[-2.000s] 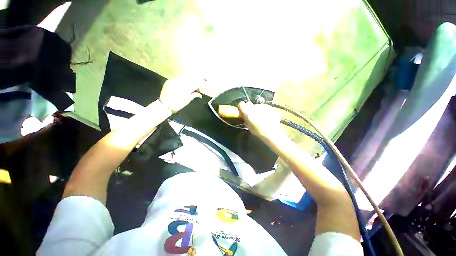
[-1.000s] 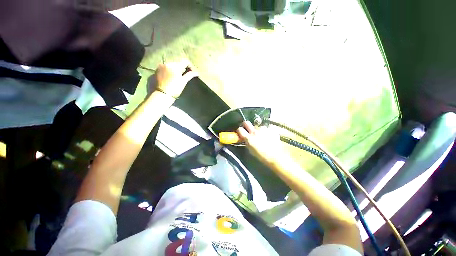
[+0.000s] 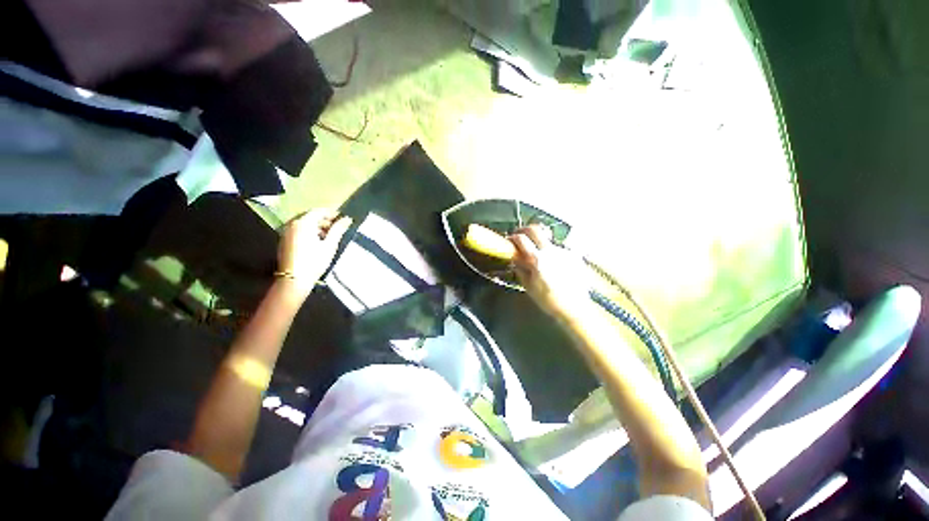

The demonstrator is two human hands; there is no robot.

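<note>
A dark garment panel lies on the pale green table cover, with its near part hanging over the front edge. Below its dark edge a white pocket bag with dark strips shows. My left hand is at the panel's left edge, fingers bent and holding that edge. My right hand is closed around the yellow handle of the steam iron. The iron lies on the panel's right part, its pointed tip toward the left. The iron's soleplate is hidden underneath.
A stack of dark pieces with pale layers is at the left. Grey and white pieces lie on the table's far side. A blue hose and a tan cable run from the iron to the lower right. A pale padded arm is at the right.
My left hand has moved down and left from the panel's far corner to its left edge. The iron has shifted slightly right and turned a little. The far corner of the panel is now uncovered.
</note>
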